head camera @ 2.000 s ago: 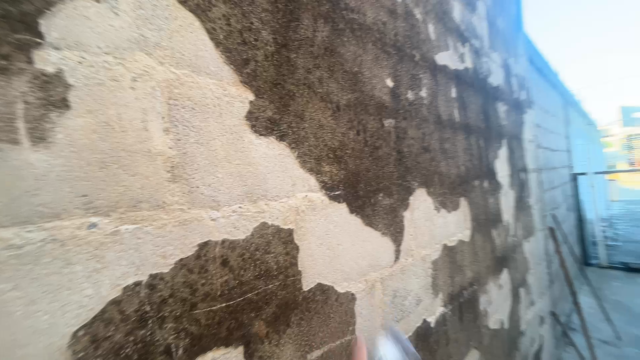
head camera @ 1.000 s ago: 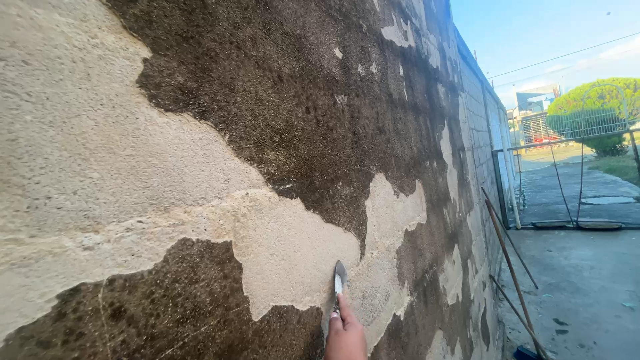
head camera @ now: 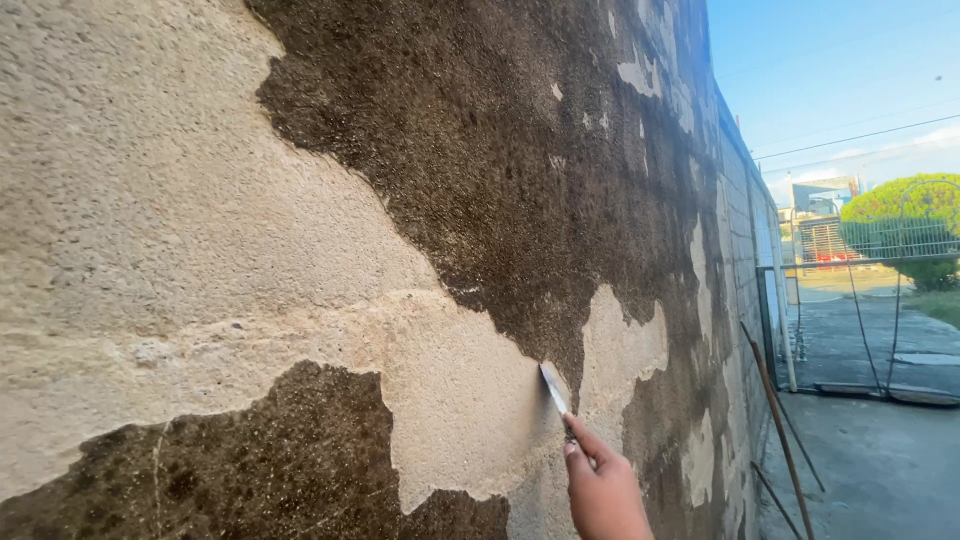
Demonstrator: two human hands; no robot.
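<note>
My right hand [head camera: 606, 487] is closed around the handle of a metal scraper or putty knife [head camera: 553, 388], low and right of centre in the head view. The blade points up and left, and its tip is at the edge between the dark, weathered coating [head camera: 480, 172] and a pale bare patch [head camera: 457, 382] of the block wall. Most of the handle is hidden by my fingers. My left hand is out of the frame.
The wall runs away to the right. Several thin rods or poles [head camera: 780, 420] lean near it over the concrete ground [head camera: 885, 457]. Farther off stand a metal gate [head camera: 862, 262] and a rounded green tree [head camera: 904, 217].
My right hand with the scraper, lower on the pale patch one second ago, has moved up to the edge of the dark coating. Two seconds ago it was barely in view and blurred.
</note>
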